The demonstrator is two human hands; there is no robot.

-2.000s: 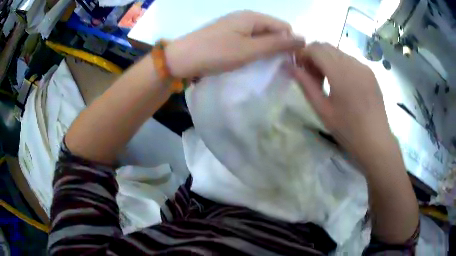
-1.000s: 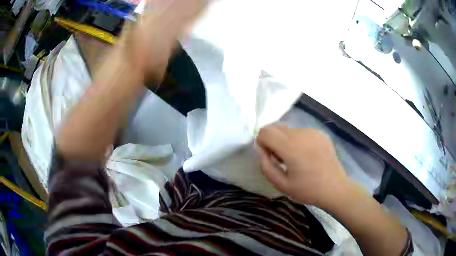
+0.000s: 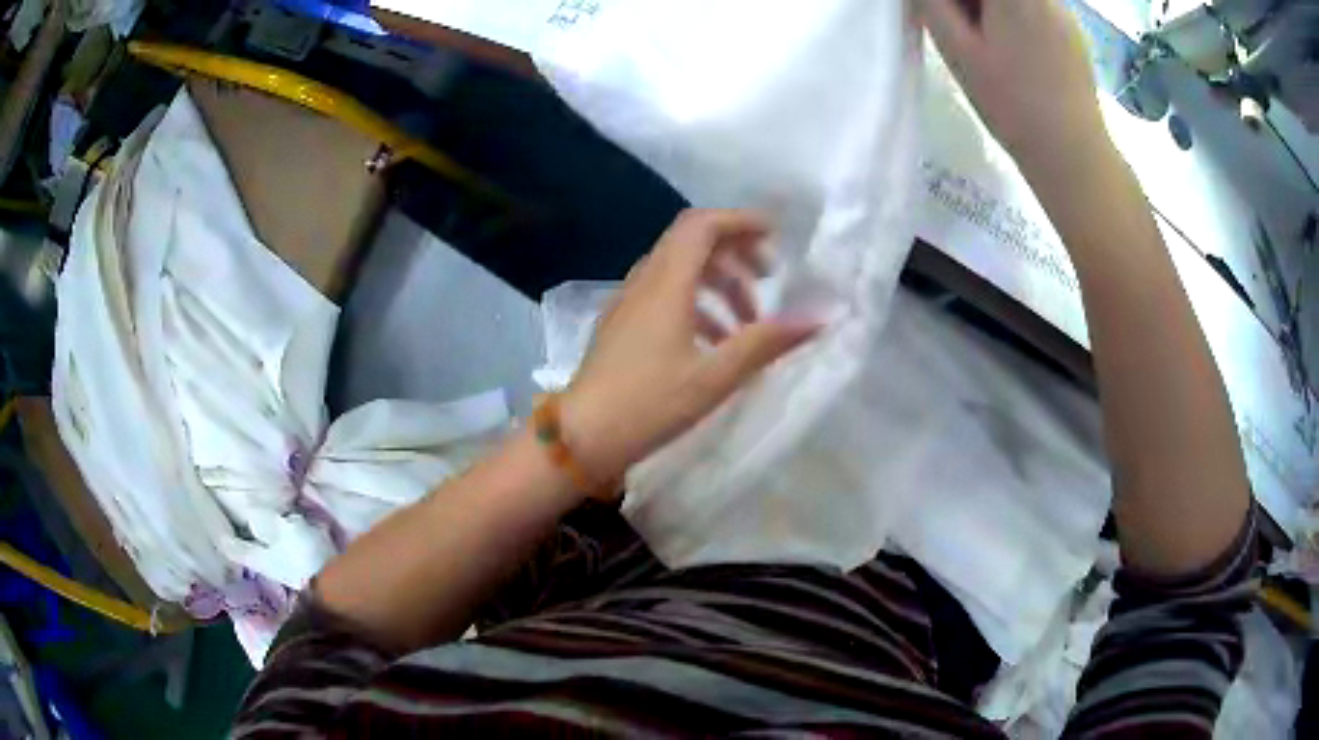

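A large white fabric piece [image 3: 752, 87] hangs from the white table over its front edge and down to my lap. My left hand [image 3: 694, 325], with an orange band at the wrist, is at the middle of the cloth. Its thumb and fingers are on the cloth near a fold, curved with a gap between them; whether they pinch it is unclear. My right hand [image 3: 1005, 58] is at the top edge, partly cut off, at the upper end of the raised cloth edge. Its fingertips are out of the picture.
White cloth bundles tied with pinkish-purple strips [image 3: 188, 362] lie at the left beside a brown board [image 3: 289, 174]. A yellow tube [image 3: 261, 72] runs above. The table's front edge [image 3: 1013, 297] carries printed ruler marks. Dark slim tools [image 3: 1280, 311] and machine parts are at the right.
My left hand has come down from the upper left to the middle of the cloth. My right hand has moved up from the lap side to the top edge. The cloth now stretches up between them.
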